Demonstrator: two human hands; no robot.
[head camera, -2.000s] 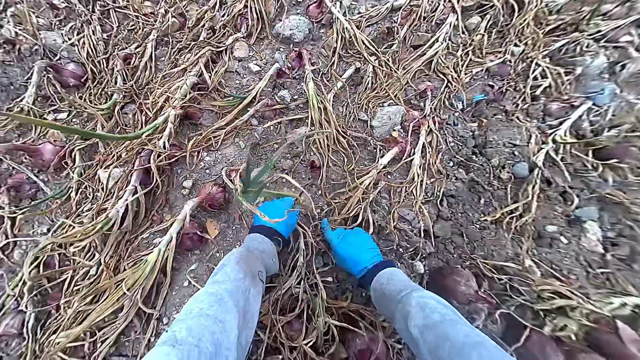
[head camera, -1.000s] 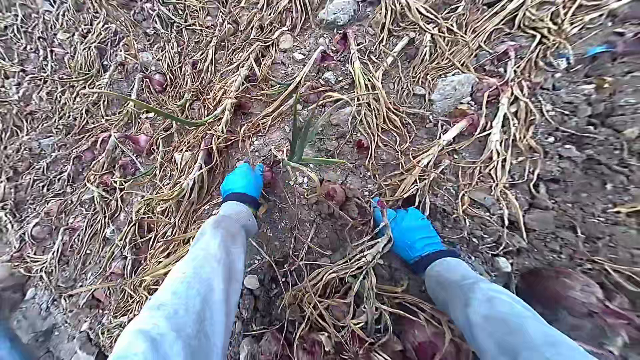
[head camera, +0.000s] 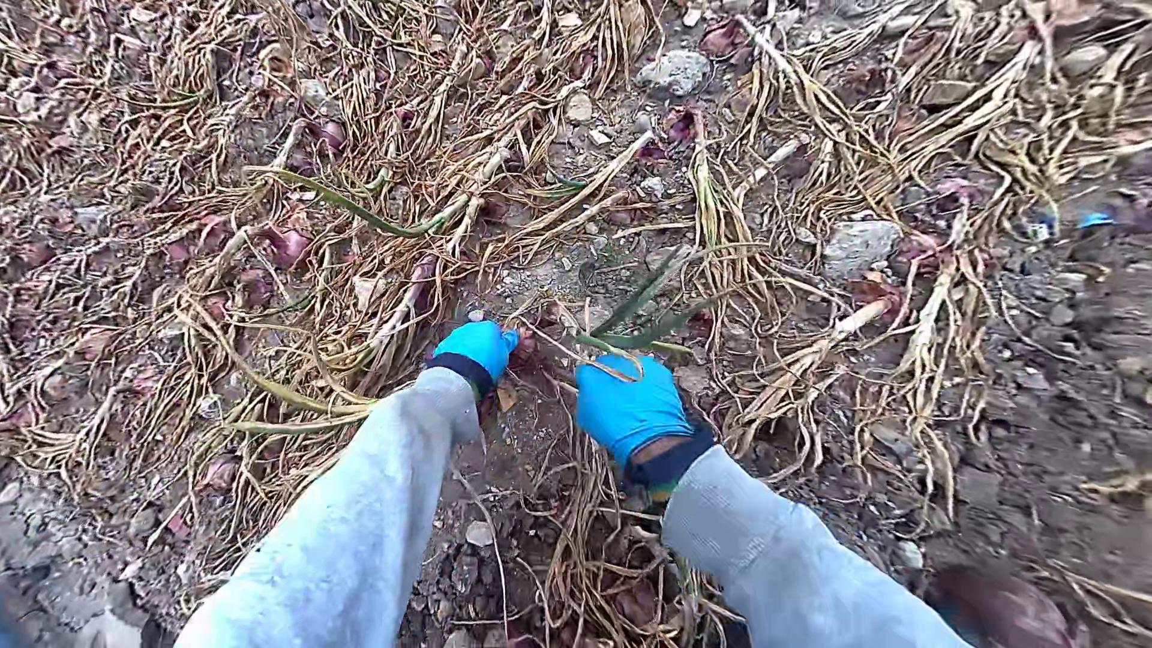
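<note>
My left hand (head camera: 475, 353), in a blue glove, has its fingers at a red onion (head camera: 524, 349) on the soil; whether it grips the onion is hard to tell. Just right of it is my right hand (head camera: 627, 403), also blue-gloved, its fingers curled at the base of an onion plant with green leaves (head camera: 641, 315) and thin dry stalks. The fingertips of the right hand are hidden, so its hold is not plain. Dry onion tops (head camera: 585, 540) lie below the hands, and more red onions (head camera: 286, 247) with withered stalks lie to the left.
Grey stones (head camera: 675, 72) (head camera: 859, 247) sit among the onion rows ahead. A large dark red onion (head camera: 999, 607) lies at the lower right. Bare, lumpy soil (head camera: 1062, 405) runs along the right side. A small bright blue thing (head camera: 1095, 219) is at the right edge.
My right hand has moved left, from beside the dry stalks to the green-leaved plant, and is now close to my left hand. The left hand remains near the onion.
</note>
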